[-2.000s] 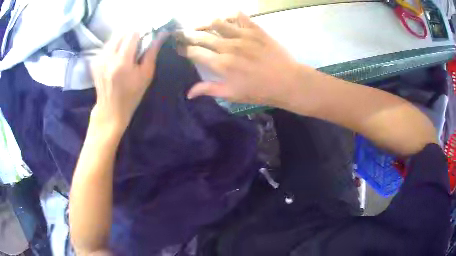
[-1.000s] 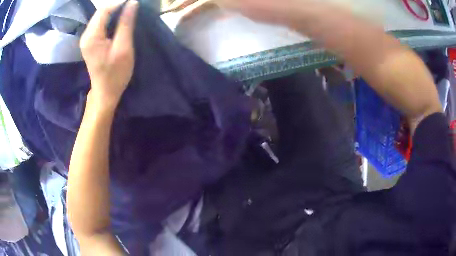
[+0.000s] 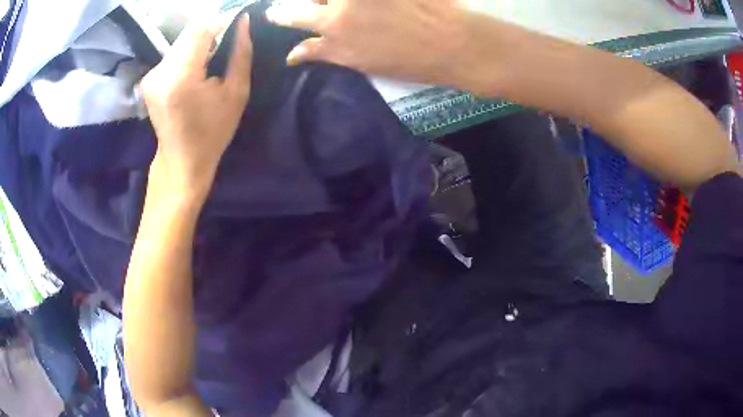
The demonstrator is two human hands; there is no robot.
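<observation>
The navy garment body [image 3: 277,212] hangs from the table over my lap. Its upper edge is at the top of the view. My left hand [image 3: 195,98] holds the navy cloth near that edge, with thumb and fingers closed on it. My right hand [image 3: 367,37] lies at the same edge just to the right, its fingertips on the cloth. Light grey cloth [image 3: 90,89] of the garment lies left of my left hand. The needle area is out of the picture.
The white table [image 3: 570,20] has a green ruler-marked front edge [image 3: 456,110]. Part of a red finger loop [image 3: 683,4] shows at the top right. A blue basket [image 3: 623,204] and a red basket [image 3: 673,213] are below right.
My right hand was further up, partly out of view, and has come back down to the cloth beside my left hand. The navy cloth is now more bunched below my right hand.
</observation>
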